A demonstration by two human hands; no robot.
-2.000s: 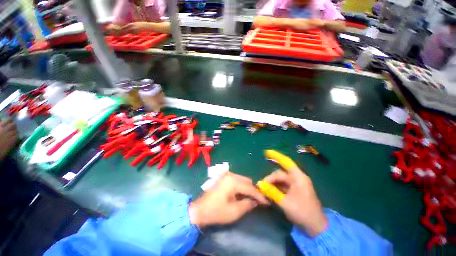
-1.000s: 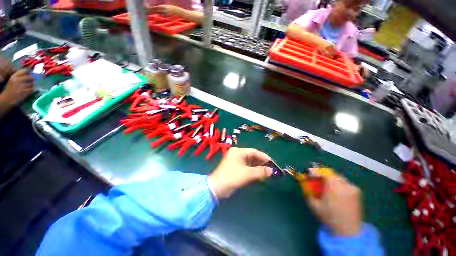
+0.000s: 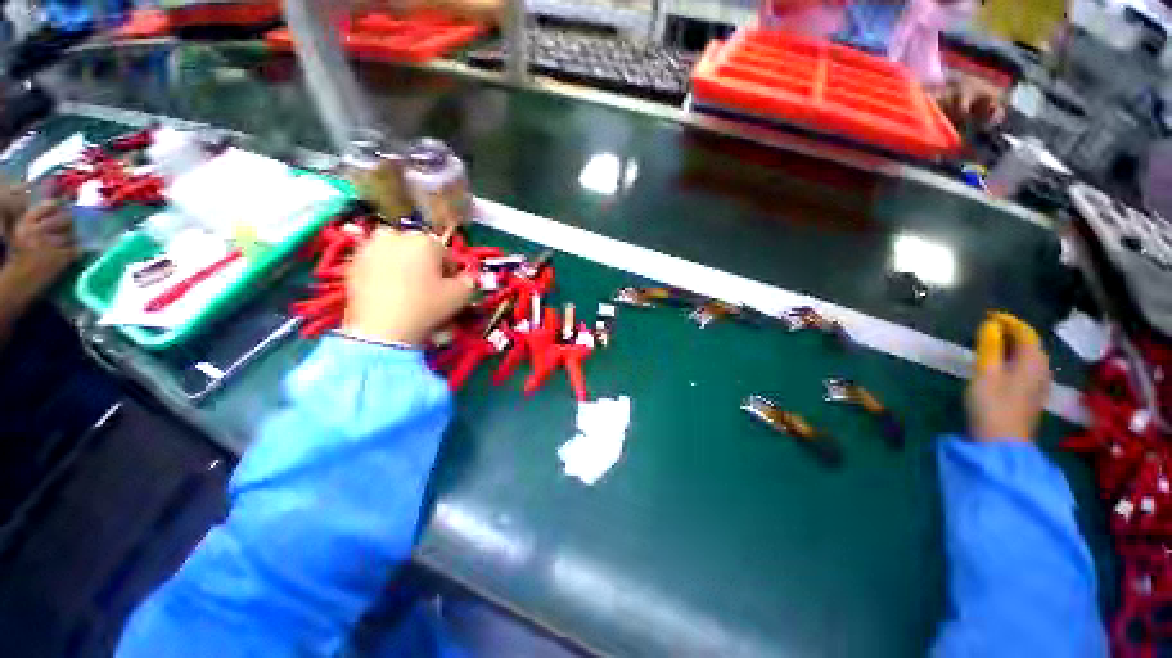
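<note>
My left hand (image 3: 405, 285) is over the heap of red spring clamps (image 3: 514, 337), fingers bent down; whether it grips a clamp is hidden. My right hand (image 3: 1009, 386), with yellow finger cots, is blurred at the right, beside the white line; no held thing can be made out. Two black and gold-brown modules lie on the green bench between my hands, one nearer me (image 3: 790, 427) and one to its right (image 3: 864, 404). Three more modules (image 3: 713, 311) lie in a row along the white line. A crumpled white wipe (image 3: 596, 438) lies in front of the clamps.
A green tray (image 3: 167, 337) with white wipes and a red pen-like tool is at the left. Two small bottles (image 3: 440, 183) stand behind the clamp heap. Another clamp pile (image 3: 1137, 450) is at the right edge. Across the bench are red divided trays (image 3: 823, 93) and another person.
My hands have parted, left to the clamp heap and right outward. The module held between them a second ago is out of them, and another module now lies on the bench.
</note>
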